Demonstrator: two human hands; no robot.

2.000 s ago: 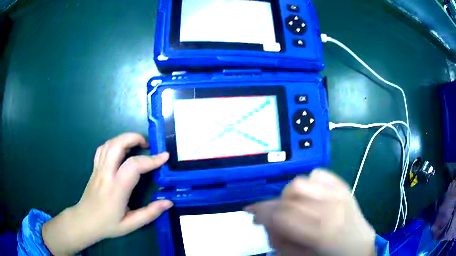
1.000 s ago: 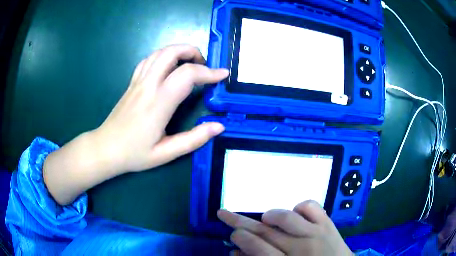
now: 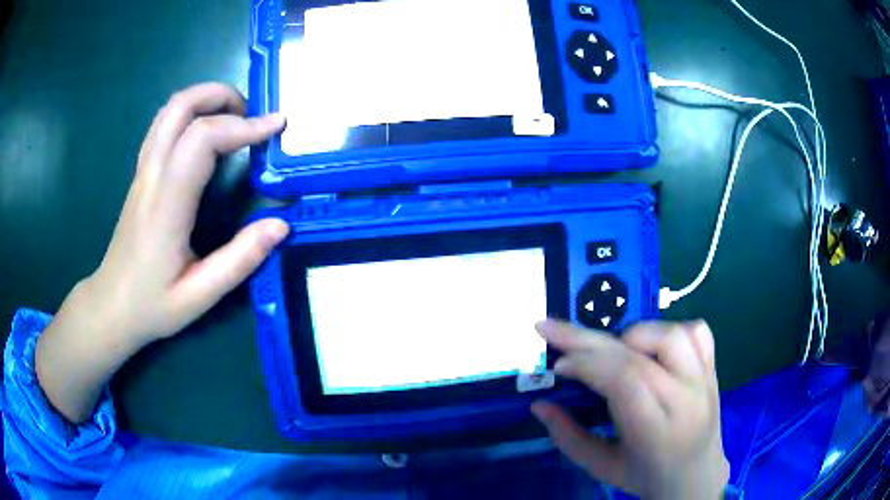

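Two blue handheld scanners lie edge to edge on the green bench. The nearer scanner (image 3: 449, 210) has a white touchscreen (image 3: 429, 317) with a thin teal line along its left and bottom edges. The farther scanner (image 3: 459, 168) has a glowing white screen and is cut off by the top edge. My left hand (image 3: 161, 234) spans both at their left sides, a fingertip on the farther one and the thumb on the nearer one's upper left corner. My right hand (image 3: 644, 400) has its index fingertip at the right edge of the nearer screen, with the thumb below.
White USB cables (image 3: 727, 210) run from the scanners' right sides and meet at the right. A small black and yellow item (image 3: 851, 234) lies beside them. A blue case edge shows at the far right. My blue sleeves and clothing are along the bottom.
My right fingertip has moved from the nearer screen's lower left corner to its right edge. Teal now shows along the bottom edge. The view has shifted; my left hand still rests on both scanners.
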